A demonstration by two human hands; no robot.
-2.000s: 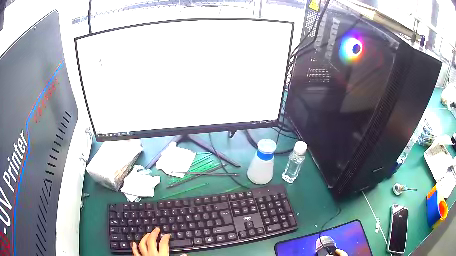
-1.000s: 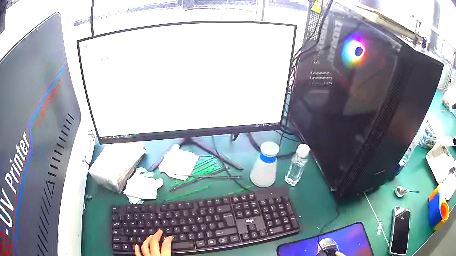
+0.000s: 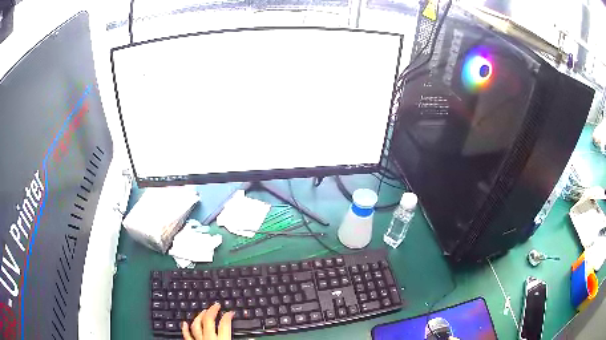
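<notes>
My left hand (image 3: 208, 324) rests on the lower left part of the black keyboard (image 3: 276, 295), fingers apart, cut off by the bottom edge. The dark mouse (image 3: 438, 328) is on the blue-purple mouse pad (image 3: 412, 323) at the bottom edge. Only a small bit of my right hand (image 3: 456, 337) shows at the mouse's lower right; its fingers are mostly cut off. The wide monitor (image 3: 259, 106) stands behind the keyboard, its screen washed out white.
Behind the keyboard are a white box (image 3: 158, 216), crumpled wipes (image 3: 196, 243), green strands (image 3: 276, 221), a pump bottle (image 3: 357, 222) and a clear bottle (image 3: 400, 222). The computer tower (image 3: 492, 139), smartphone (image 3: 533, 311) and tape rolls (image 3: 585, 284) are right. The UV printer (image 3: 53, 179) is left.
The whole view has shifted, so things appear slightly further right. My left hand stays on the same part of the keyboard. Less of my right hand shows beside the mouse.
</notes>
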